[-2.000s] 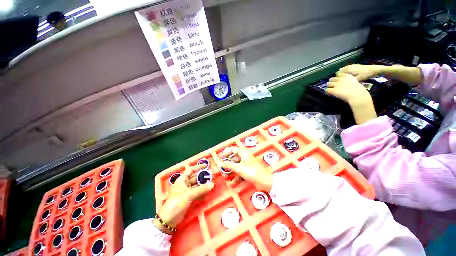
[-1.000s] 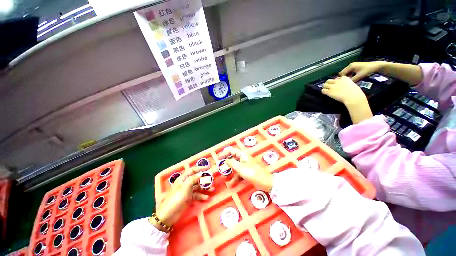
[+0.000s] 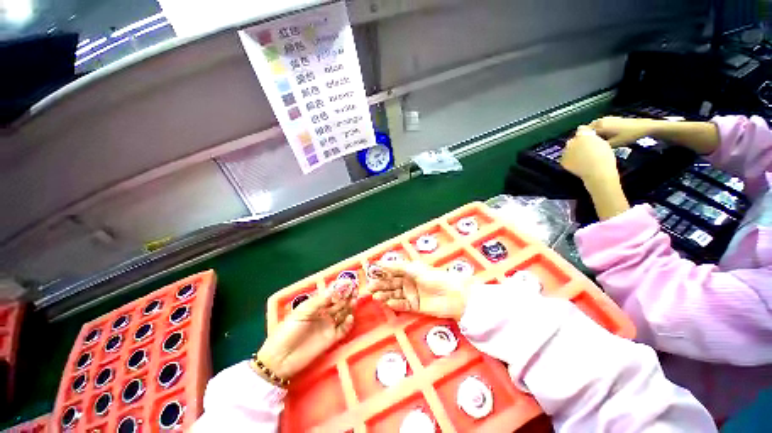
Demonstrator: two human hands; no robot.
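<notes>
My left hand [image 3: 306, 331], bare with a beaded bracelet, is palm up over the large-pocket orange foam tray [image 3: 355, 326] and holds a round watch head [image 3: 344, 289] at its fingertips. My right hand [image 3: 413, 289] is beside it, fingers curled, with a second watch head [image 3: 375, 271] at its fingertips, partly hidden. Another dark-faced watch head [image 3: 348, 276] sits in a pocket just behind my left fingertips. White discs [image 3: 441, 340] lie in several pockets of the tray.
A small-pocket orange tray [image 3: 151, 340] of dark round faces lies at left. A clear plastic bag [image 3: 535, 216] touches the far right corner. At right, a person's hands [image 3: 597, 156] work over black trays [image 3: 690, 203]. A colour chart [image 3: 311, 84] and blue clock [image 3: 375, 156] are ahead.
The dark faces of the two held watch heads no longer show; the units are tilted or turned and look pale. Both hands have turned slightly. The neighbour's hands have shifted over the black tray.
</notes>
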